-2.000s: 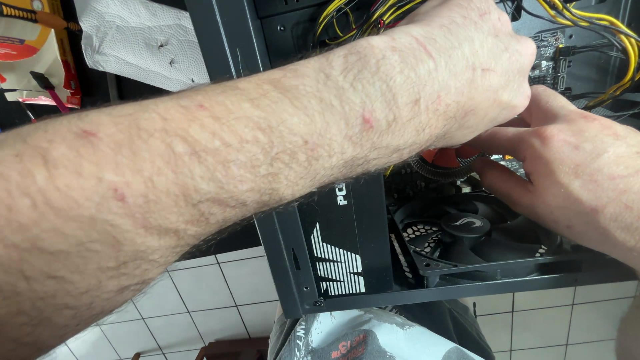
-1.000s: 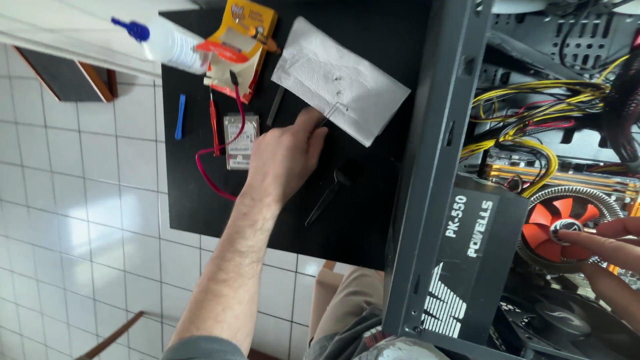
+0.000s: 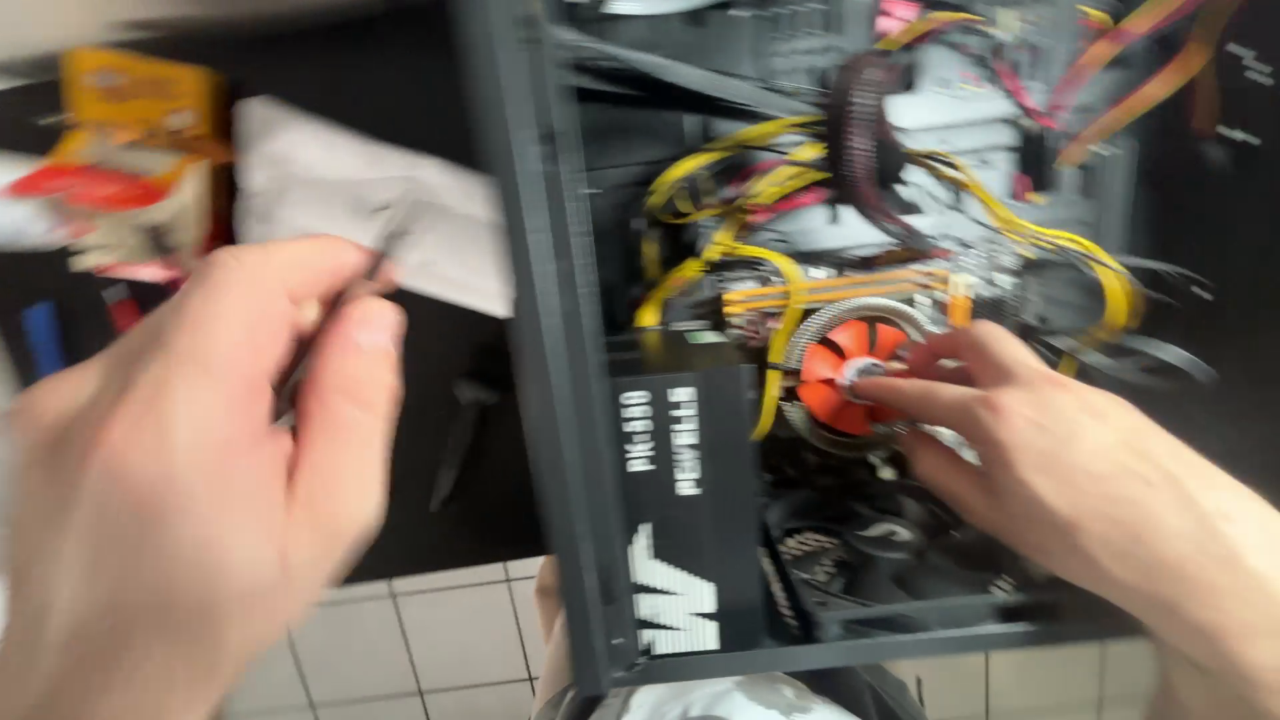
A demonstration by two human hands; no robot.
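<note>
My left hand (image 3: 220, 430) is raised at the left, its thumb and fingers closed on a slim dark tool, blurred, perhaps tweezers (image 3: 375, 262). Inside the open computer case (image 3: 545, 350), a CPU cooler with an orange fan (image 3: 835, 375) sits within a round metal heatsink. My right hand (image 3: 1000, 425) rests at that cooler, a fingertip on the fan's hub; whether it grips the cooler cannot be told. Left of the cooler lies the black Powells power supply (image 3: 690, 510). Yellow cables (image 3: 785, 290) loop above the cooler, near orange memory slots (image 3: 840, 290).
A white paper towel (image 3: 370, 200) lies on the black table (image 3: 480, 530), left of the case. A yellow and red package (image 3: 140, 110), a blue tool (image 3: 42, 338) and a dark brush-like tool (image 3: 462, 425) are also there. A black case fan (image 3: 850, 545) is below the cooler.
My left hand has come up from the paper towel and moved toward the case with the slim tool. My right hand stays at the orange fan. The view has shifted.
</note>
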